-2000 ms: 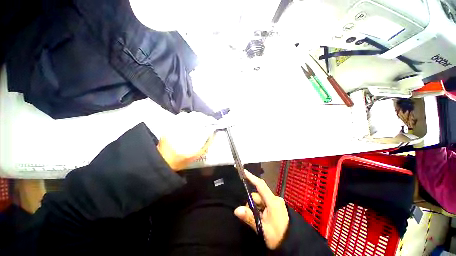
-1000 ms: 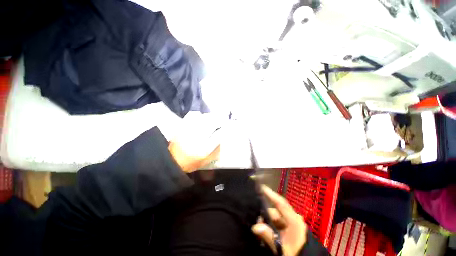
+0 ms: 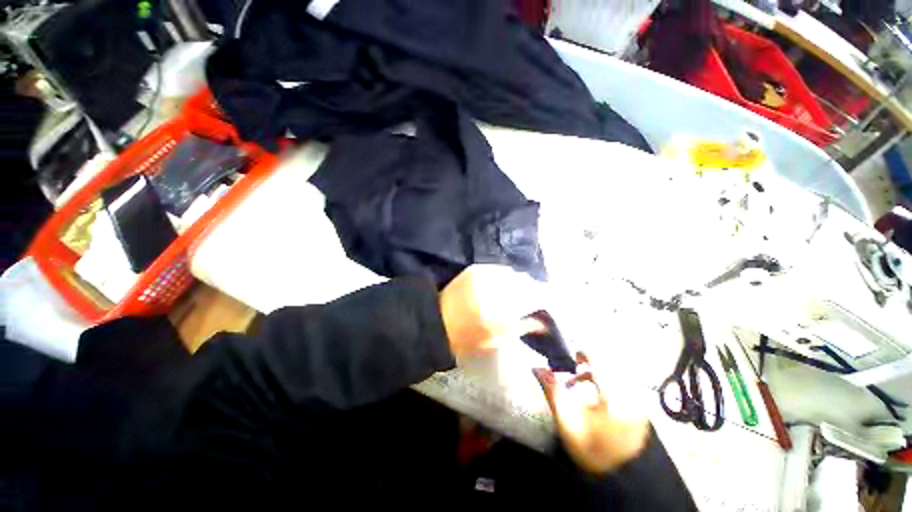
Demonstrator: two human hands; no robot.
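Observation:
A dark navy garment [image 3: 400, 200] lies on the white table in front of me, its near end reaching my left hand. My left hand [image 3: 490, 312] is closed at the garment's near end; glare washes out its fingers. My right hand [image 3: 597, 410] is just to the right and holds one end of a small dark fabric piece [image 3: 549, 340], which spans between both hands. Black-handled shears [image 3: 692, 385] lie on the table right of my right hand. Green thread snips [image 3: 738, 387] and a red-brown-handled tool [image 3: 773, 412] lie beside them.
An orange-red basket [image 3: 170, 262] with a phone and plastic bags stands at the left. More dark garments [image 3: 450, 50] lie at the back. A small parts tray [image 3: 838, 480] is at the lower right. Red baskets [image 3: 765, 85] stand beyond the table.
The view has swung left. The shears have left my right hand and now lie on the table. My right hand has moved up beside my left and now holds the small dark piece.

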